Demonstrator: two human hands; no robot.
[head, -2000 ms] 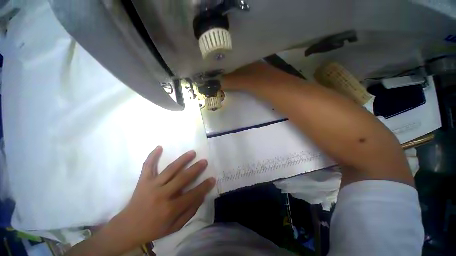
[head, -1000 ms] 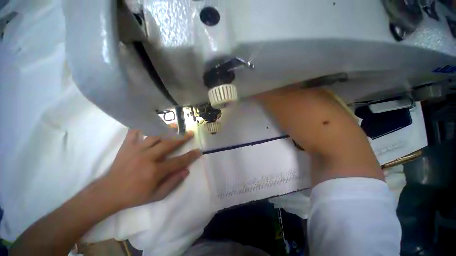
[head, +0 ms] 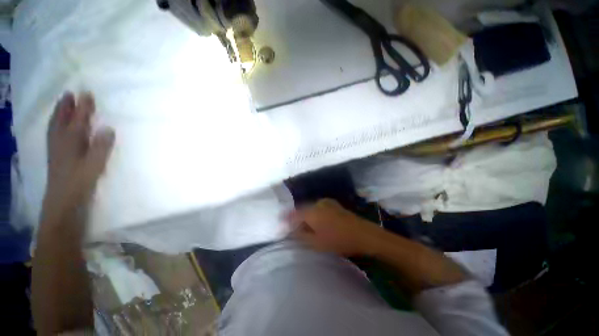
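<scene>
The white garment cloth (head: 151,151) lies spread on the machine table left of the needle and hangs over the front edge. My left hand (head: 77,141), blurred, lies over the cloth at the far left with fingers apart. My right hand (head: 328,226), also blurred, is below the table's front edge at the hanging cloth's right edge. Its fingertips are near the cloth; I cannot tell whether they grip it. The needle and presser foot area (head: 244,62) is brightly lit at the top, at the cloth's right edge.
Black shears (head: 399,65) lie right of the needle. Dark snips (head: 464,98) with a curled white strip lie farther right, near a tan tag (head: 430,33) and a flat dark rectangle (head: 511,49). Bundled white cloth (head: 473,177) hangs below the table. A brown box (head: 174,279) is below left.
The view has tilted down, so the machine head is mostly out of frame. My left hand has moved left from the needle. My right arm has come from under the machine to below the table edge, uncovering the shears.
</scene>
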